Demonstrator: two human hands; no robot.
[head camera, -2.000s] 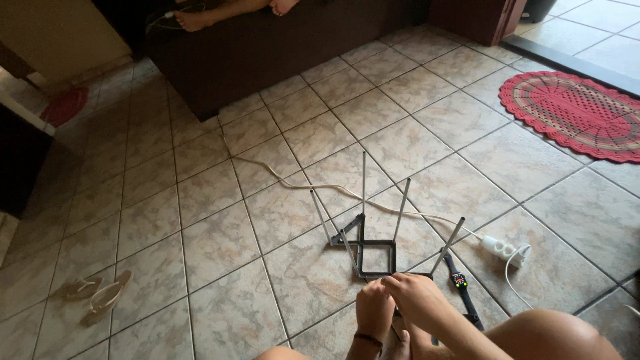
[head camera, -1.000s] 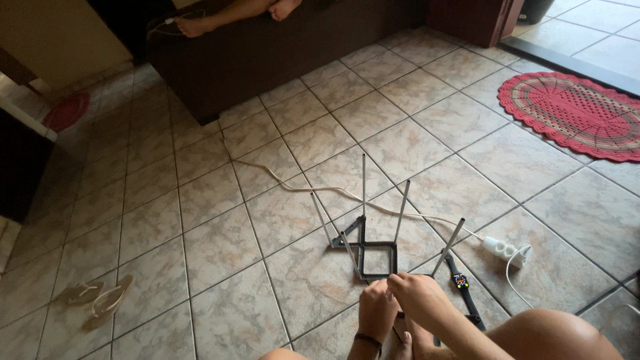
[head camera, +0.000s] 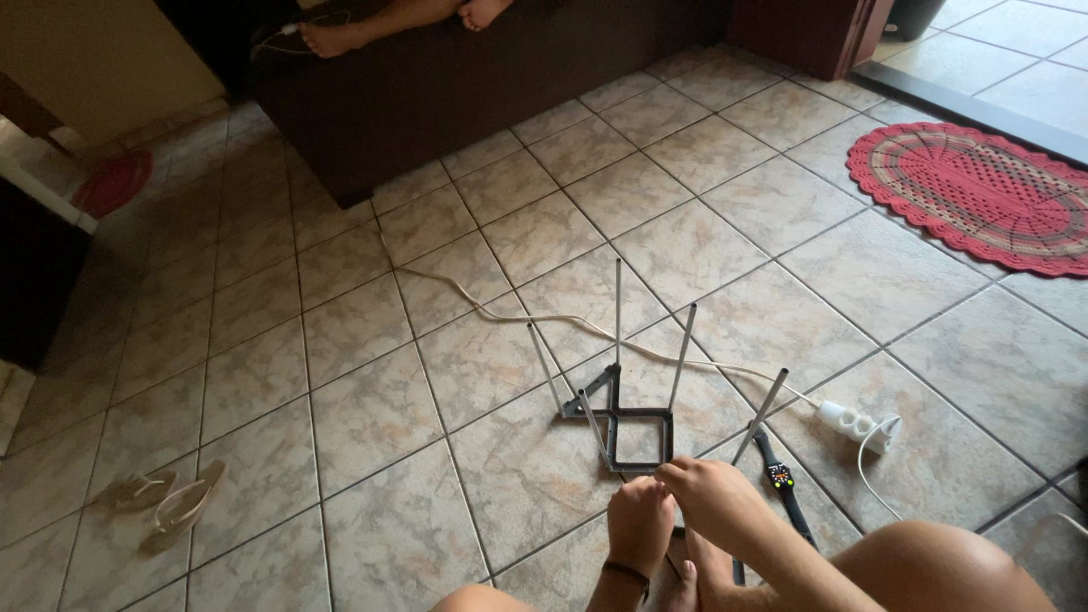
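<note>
A black frame (head camera: 643, 413) with square and triangular sections lies on the tiled floor, and several thin grey metal tubes (head camera: 618, 306) stand up from it, some leaning. At its near corner, my left hand (head camera: 639, 518) and my right hand (head camera: 710, 497) meet with curled fingers. Both seem to pinch something small, or the frame's near part, which the fingers hide. One more grey tube (head camera: 761, 415) rises just beyond my right hand. A smartwatch (head camera: 780, 478) with a black band lies on the floor to the right of that hand.
A white power strip (head camera: 858, 425) with a cable (head camera: 544, 318) running left lies beyond the watch. A red crocheted rug (head camera: 977, 191) is at the right, flip-flops (head camera: 183, 510) at the left. Another person's feet (head camera: 340, 40) rest on dark furniture (head camera: 476, 102). My bare knees flank the hands.
</note>
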